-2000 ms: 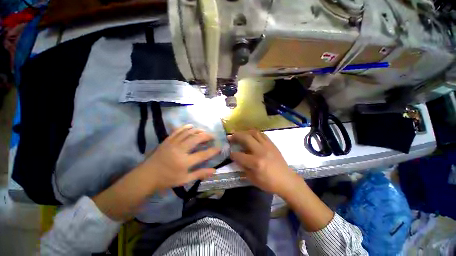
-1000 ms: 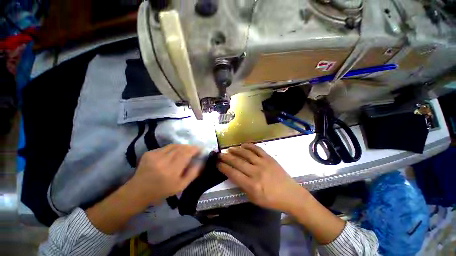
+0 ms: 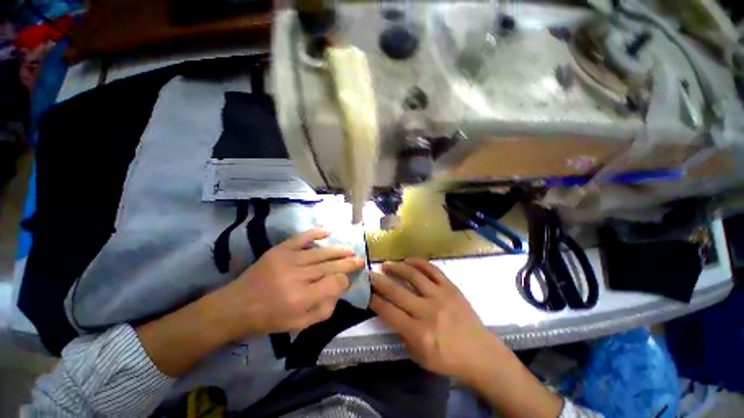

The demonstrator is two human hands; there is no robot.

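Note:
The light-grey garment panel [image 3: 163, 212] lies left of the needle on black fabric [image 3: 73, 163]. A narrow stitched welt strip [image 3: 257, 179] with black pocket cloth [image 3: 249, 126] above it runs toward the presser foot [image 3: 390, 214]. Black tape strips [image 3: 258, 229] hang below the welt. My left hand [image 3: 298, 282] lies flat on the grey cloth just below the needle area, fingers slightly spread. My right hand [image 3: 424, 314] rests at the cloth's right edge, fingertips touching it near the bed cover [image 3: 432, 237]. Bright light washes out the needle.
The off-white machine head [image 3: 506, 90] fills the upper right. Black-handled shears [image 3: 559, 273] and a small blue tool [image 3: 495, 232] lie right of the needle. A dark cloth piece [image 3: 653, 265] is farther right. A blue plastic bag [image 3: 632, 375] sits below the table edge.
The grey cloth's edge now lies flat between my hands, covering part of the black piece seen there before. My left hand has opened flatter over it. The view has shifted, so the machine appears lower.

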